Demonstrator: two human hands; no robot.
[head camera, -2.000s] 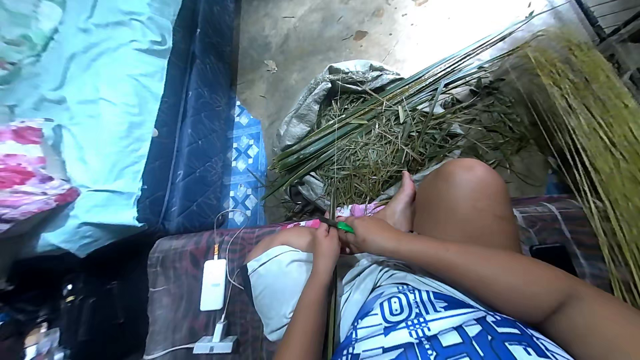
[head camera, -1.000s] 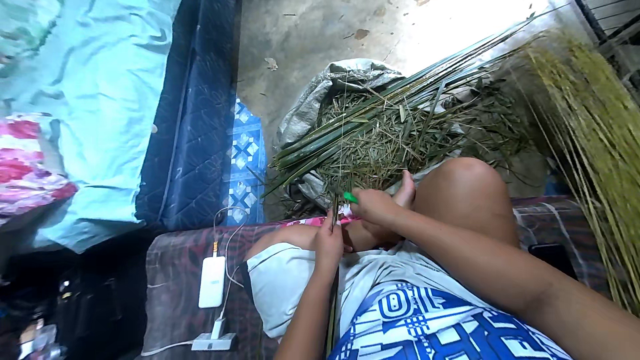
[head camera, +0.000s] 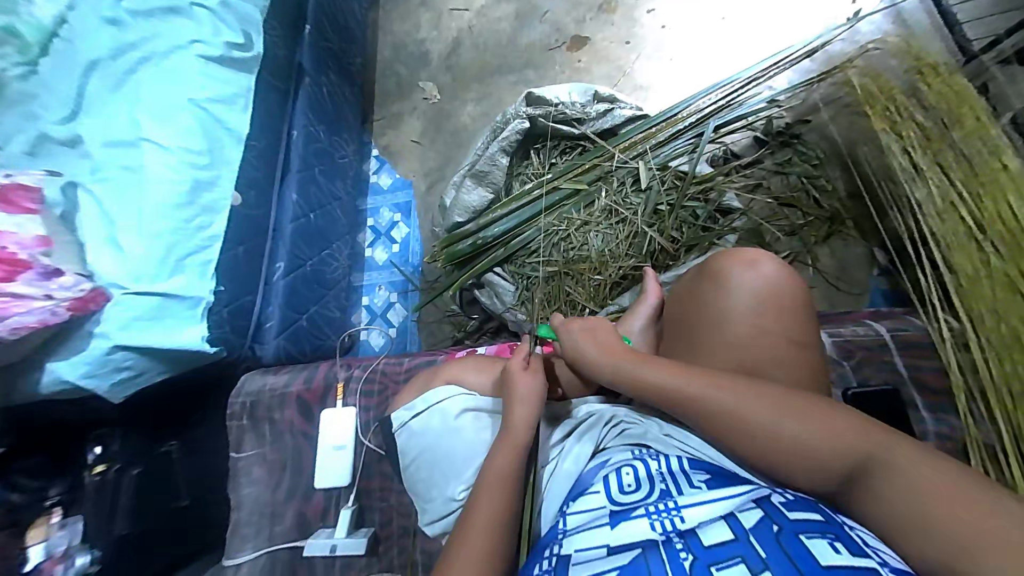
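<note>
My left hand (head camera: 524, 382) pinches a thin palm leaf strip (head camera: 526, 512) that runs down along my lap. Close on its right, my right hand (head camera: 588, 348) is closed around the green handle of a small knife (head camera: 546, 331). The blade points left and meets the strip just above my left fingertips; its edge is too small to make out. A fine rib or strand rises from there. Beyond my hands, long green leaf strips (head camera: 520, 220) lie across a pile of leaf scraps (head camera: 608, 240) on an open woven sack (head camera: 484, 172).
I sit on a cloth-covered bench (head camera: 272, 448) with a white power bank (head camera: 335, 448), its cables, a white adapter (head camera: 339, 542) and a dark phone (head camera: 878, 406). A blue mattress (head camera: 308, 184) stands at left. A bundle of thin yellow-green ribs (head camera: 952, 200) hangs at right.
The knife in my right hand was at my left fingers, moved a little up and away one second ago, and is back near them now. My left hand stays nearly in place.
</note>
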